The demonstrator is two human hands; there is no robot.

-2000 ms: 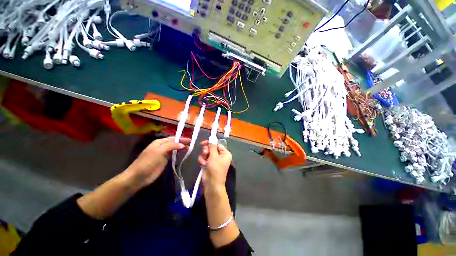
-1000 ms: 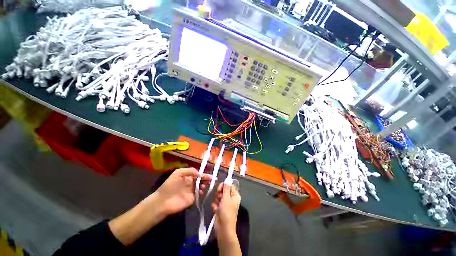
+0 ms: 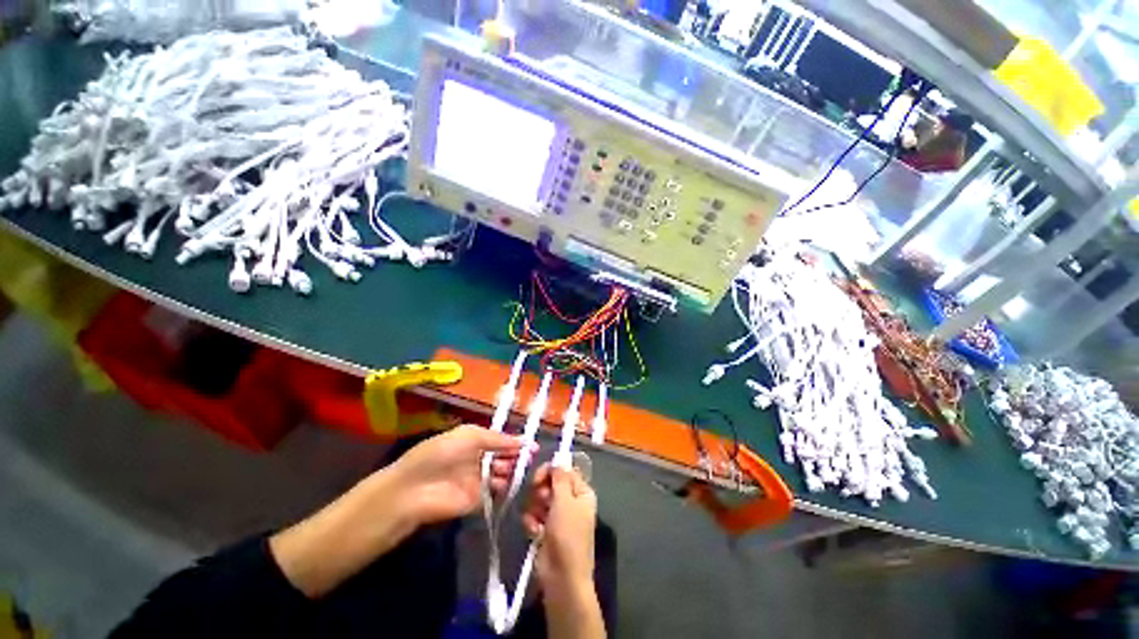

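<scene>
My left hand (image 3: pixel 443 474) holds white cable ends just below the orange fixture strip (image 3: pixel 643 431). My right hand (image 3: pixel 565 512) grips a white connector lined up with the third white stub. The white cable assembly (image 3: pixel 500 599) hangs in a loop below and between my hands, with a thicker moulded piece at the bottom. The white test leads (image 3: pixel 507 395) stand in a row across the strip. The fourth stub, at the right, has nothing held against it. Whether the plugs are fully mated cannot be told.
The tester (image 3: pixel 600 175) stands behind, its screen bright, with coloured wires (image 3: pixel 587 335) running to the strip. A yellow clamp (image 3: pixel 397 393) and an orange clamp (image 3: pixel 756 493) hold the strip. White cable piles lie left (image 3: pixel 225 150) and right (image 3: pixel 837 375), with copper-brown leads (image 3: pixel 912 356) beyond.
The view has tilted up since the earliest frame, showing the whole tester and more of the left pile. My hands keep nearly the same hold at the strip.
</scene>
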